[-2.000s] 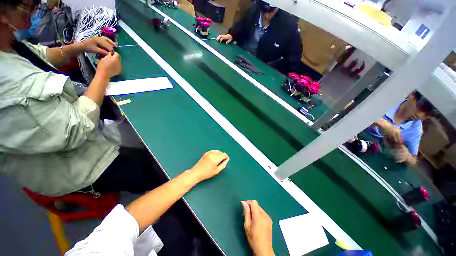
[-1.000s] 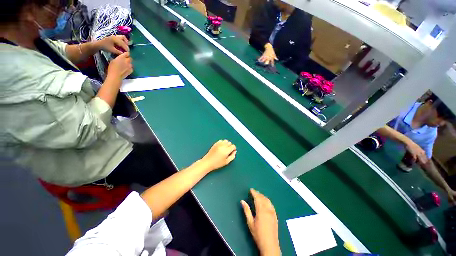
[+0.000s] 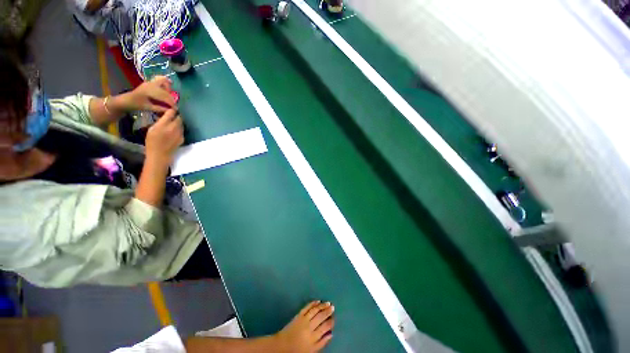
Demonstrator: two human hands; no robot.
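My left hand (image 3: 309, 328) rests at the bottom of the view on the green bench (image 3: 276, 255), palm down, its fingers loosely curled and close together. Nothing shows in it. My right hand is out of the picture. Farther up the bench, a long white strip (image 3: 220, 152) lies flat by the neighbour's arm. A short pale yellow tape piece (image 3: 196, 186) is at the bench edge just below it. A unit with a magenta flared top (image 3: 174, 49) stands beyond the neighbour's hands.
A seated person (image 3: 97, 227) at the left works on a small pink part. The green conveyor (image 3: 387, 172) runs between white rails (image 3: 304, 172), with a dark red and silver unit (image 3: 273, 12) far up. A large white beam (image 3: 525, 117) blocks the upper right. White wires (image 3: 157, 31) are bundled at top left.
The view has swung down and left. My right hand and the white card have left the picture. My left hand now sits at the bottom edge. A magenta-topped unit now shows clear of the neighbour's hands.
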